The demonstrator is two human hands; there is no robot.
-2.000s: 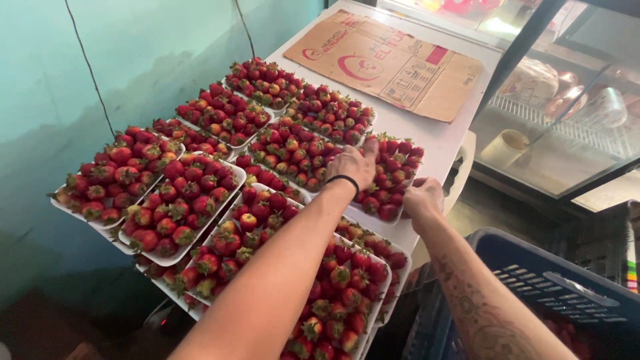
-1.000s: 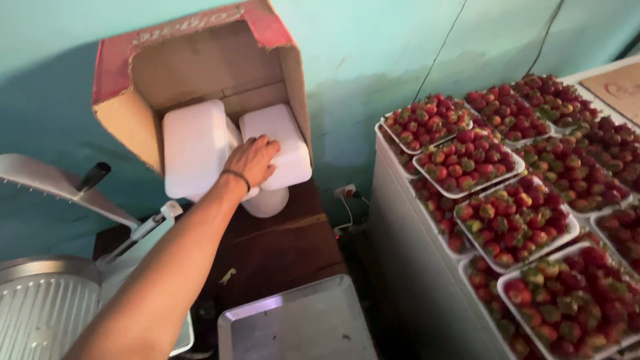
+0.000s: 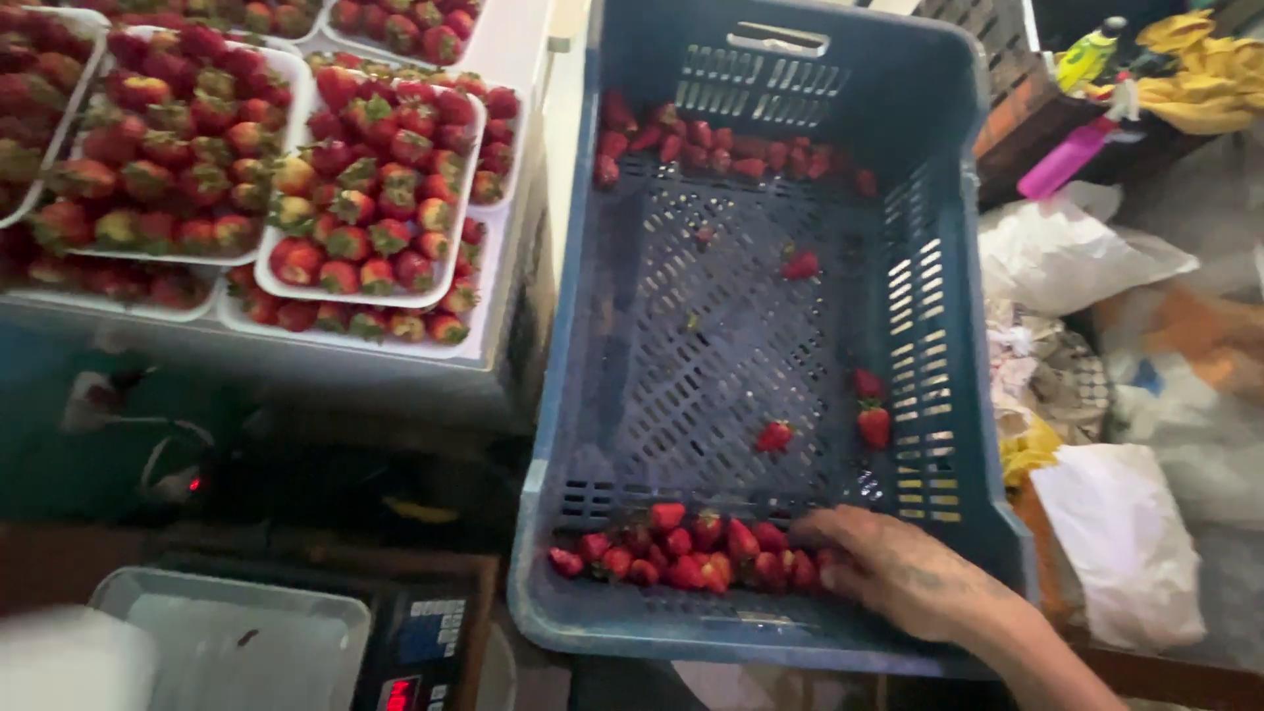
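Observation:
My right hand [image 3: 904,568] reaches into the near right corner of a blue plastic crate [image 3: 553,425], its fingertips at the right end of a row of loose strawberries [image 3: 691,558]. Whether it grips any is unclear. More strawberries [image 3: 731,153] lie along the crate's far end, and a few are scattered on its slotted floor. White foam trays heaped with strawberries [image 3: 370,197] stand stacked at the upper left. A blurred white object [image 3: 69,662], perhaps a foam tray, shows at the lower left corner. My left hand is out of view.
A digital scale [image 3: 425,632] with a metal pan [image 3: 237,642] sits at the lower left. White plastic bags [image 3: 1076,242] and a white paper-like piece [image 3: 1126,543] lie right of the crate. A pink spray bottle [image 3: 1066,158] and yellow cloth [image 3: 1195,84] are at the upper right.
The view has swung from the cardboard box of white foam trays to the blue crate. One hand was on those trays a second ago; my right hand is now inside the crate.

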